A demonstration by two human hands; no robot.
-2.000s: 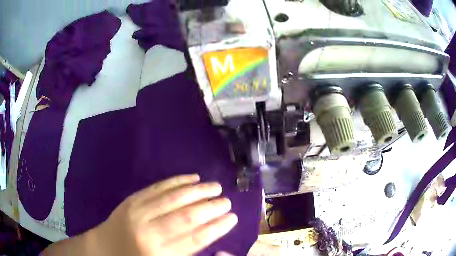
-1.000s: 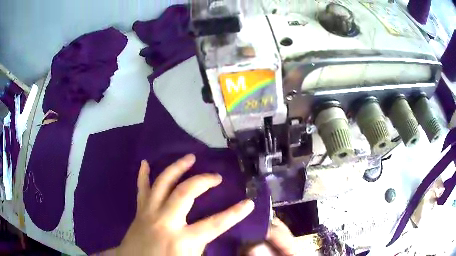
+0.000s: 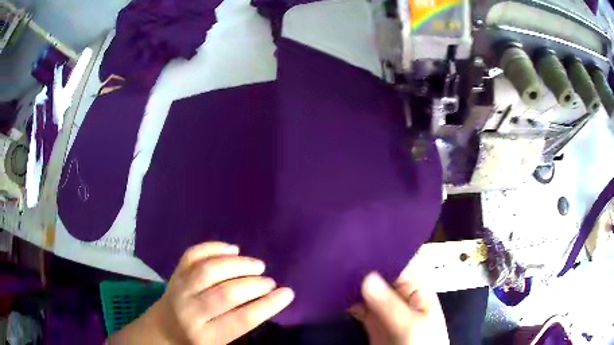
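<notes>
A cut panel of dark purple fabric (image 3: 343,155) lies in front of me, its right edge at the needle area (image 3: 446,108) of the overlock machine (image 3: 437,40). Its rounded end hangs over the table's front edge. A second purple piece (image 3: 209,162) lies left of it, partly covered. My left hand (image 3: 225,290) lies on the lower left of the fabric, fingers slightly spread, not closed on it. My right hand (image 3: 404,306) pinches the rounded edge between thumb and fingers at the bottom.
A gathered purple heap (image 3: 158,34) with a tan tie (image 3: 111,84) and a rounded flap lies at the left. Tension knobs (image 3: 522,73) are at the upper right. A yellow metal bracket (image 3: 458,259) is at the table edge. A green crate (image 3: 128,303) is below. Another machine part (image 3: 17,158) shows far left.
The view has shifted, so the machine sits higher and further right. The panel is now spread flat to its rounded end. My left hand has moved back to the front; my right hand shows more.
</notes>
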